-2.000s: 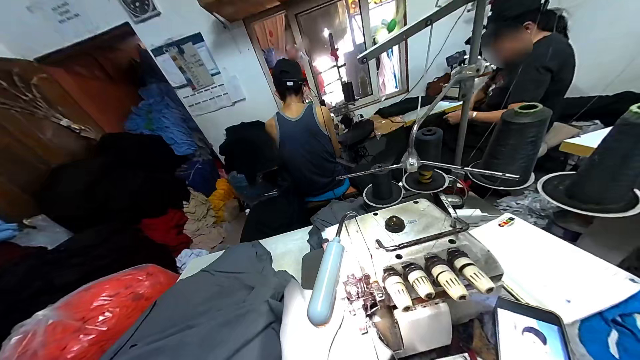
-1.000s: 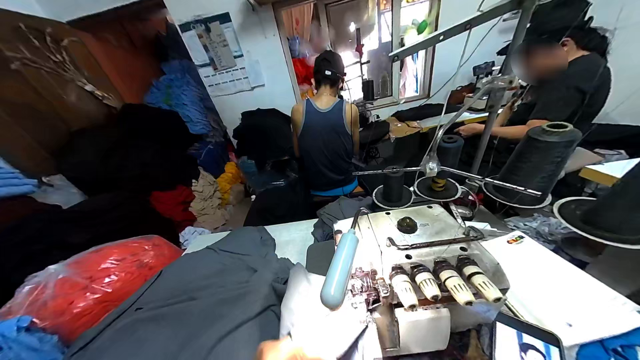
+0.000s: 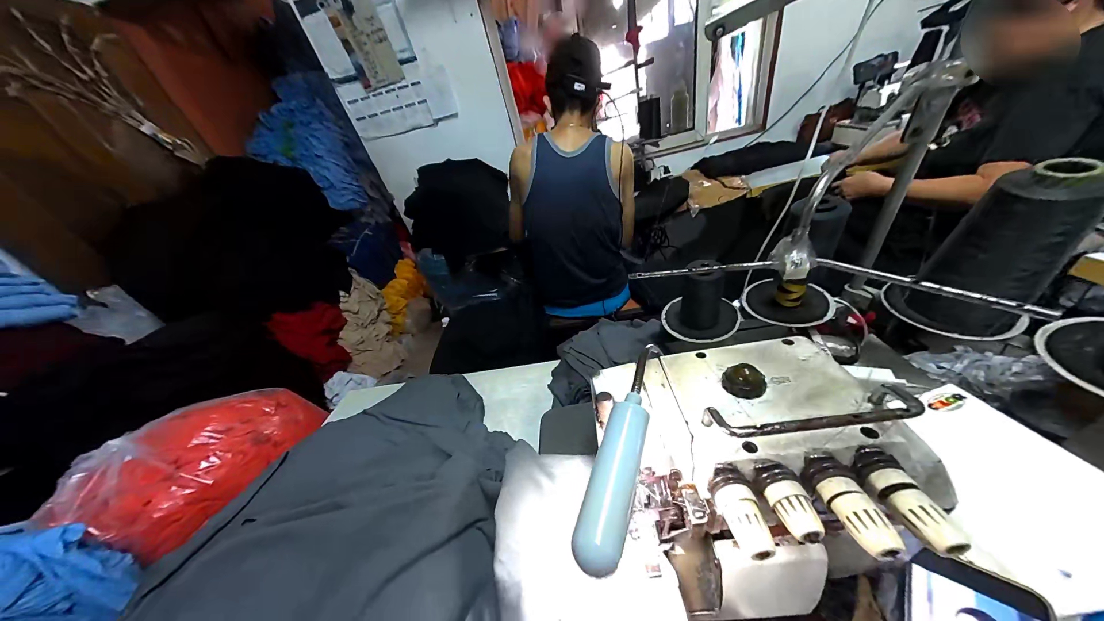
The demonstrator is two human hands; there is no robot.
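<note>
Neither of my hands shows in the current head view. An overlock sewing machine (image 3: 776, 379) stands at the lower right, with several cream tension dials (image 3: 849, 504) along its front. In front of its left end is a pale blue tube-shaped lamp (image 3: 612, 487) on a flexible neck. Dark grey fabric (image 3: 371, 500) lies over the work surface to the left of the machine, beside a brightly lit white area (image 3: 543, 526). Black thread cones (image 3: 703, 302) stand on round holders behind the machine. A smartphone (image 3: 966, 595) is partly cut off at the bottom right.
A clear plastic bag of red material (image 3: 207, 457) sits at left, by light blue cloth (image 3: 60, 573). Dark fabric piles (image 3: 233, 233) fill the far left. One person (image 3: 573, 198) sits with their back to me; another person (image 3: 1035, 112) works at upper right. A metal thread stand (image 3: 897, 190) rises behind the machine.
Part of a hand at the bottom edge one second ago is out of view now. The view has shifted somewhat. The person with their back to me remains seated.
</note>
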